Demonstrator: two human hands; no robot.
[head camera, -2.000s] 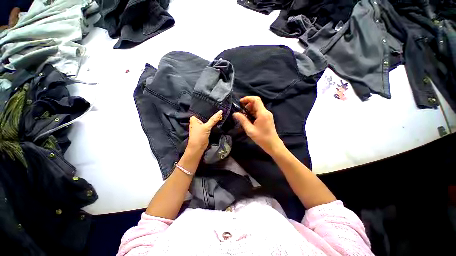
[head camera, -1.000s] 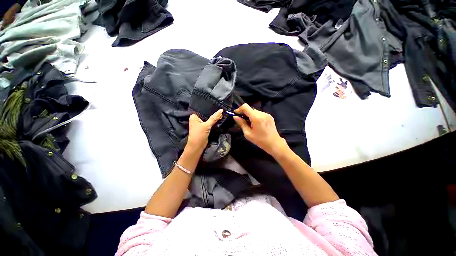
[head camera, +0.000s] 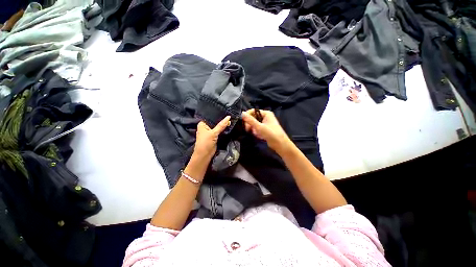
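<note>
A dark denim garment lies bunched on the white table in front of me, with paler grey inside cloth showing at the left. My left hand grips the cuff of a sleeve, thumb on top. My right hand is just right of the cuff, fingertips pinched close to its edge. A small dark tool, which looks like thread snips, shows between its fingers; its tips are hidden.
The white table curves along its front edge. Dark garments are heaped at the left, a pale grey-green heap at far left, more dark garments at the upper right. Small red and purple patches lie right of the work.
My right hand first moved in with the tool's tips at the cuff edge. Now its fingers pinch beside the cuff and the tool is tucked back in the hand. My left hand stays almost still.
</note>
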